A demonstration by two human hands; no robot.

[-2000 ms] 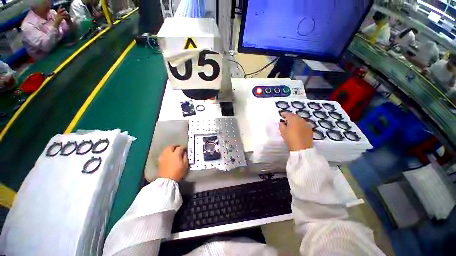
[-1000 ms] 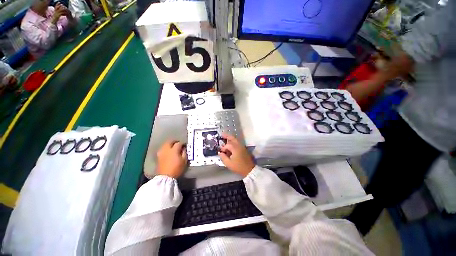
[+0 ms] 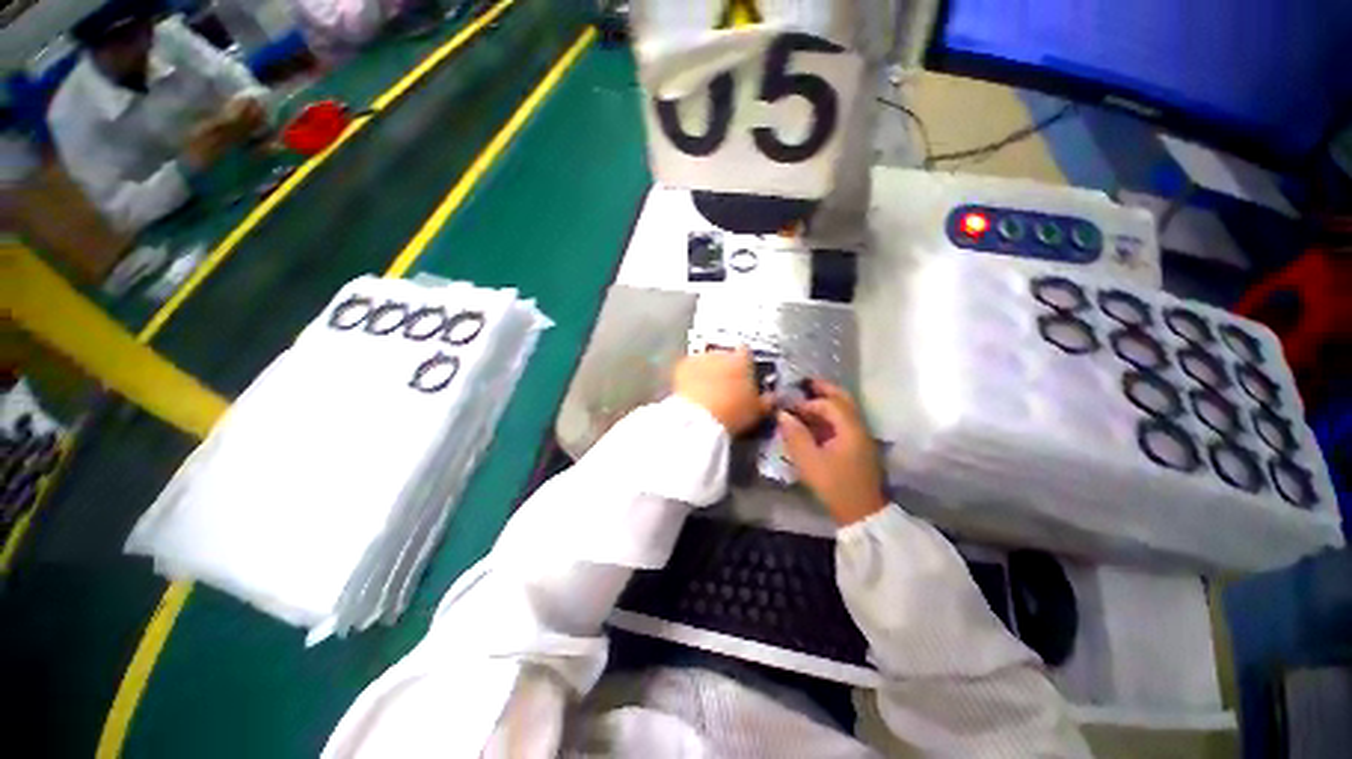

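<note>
The perforated base plate lies under the machine head. The small black fixture on it is mostly covered by my hands. My left hand is at the fixture's left side, fingers bent over it. My right hand is at its right side, fingertips pinched close to the fixture. A small dark part seems to show between the hands, but blur hides whether either hand grips it. The right-hand tray stack bears rows of black rings. The left-hand tray stack bears several rings near its top edge.
The white machine head with "05" stands behind the plate. A spare black block and a loose ring lie behind it. The button panel has a red light. The keyboard and mouse are in front. A person sits far left.
The view has turned left. My right hand went from the right-hand stack to the fixture, and my left hand moved from beside the plate onto the fixture. A passer-by at the right is gone.
</note>
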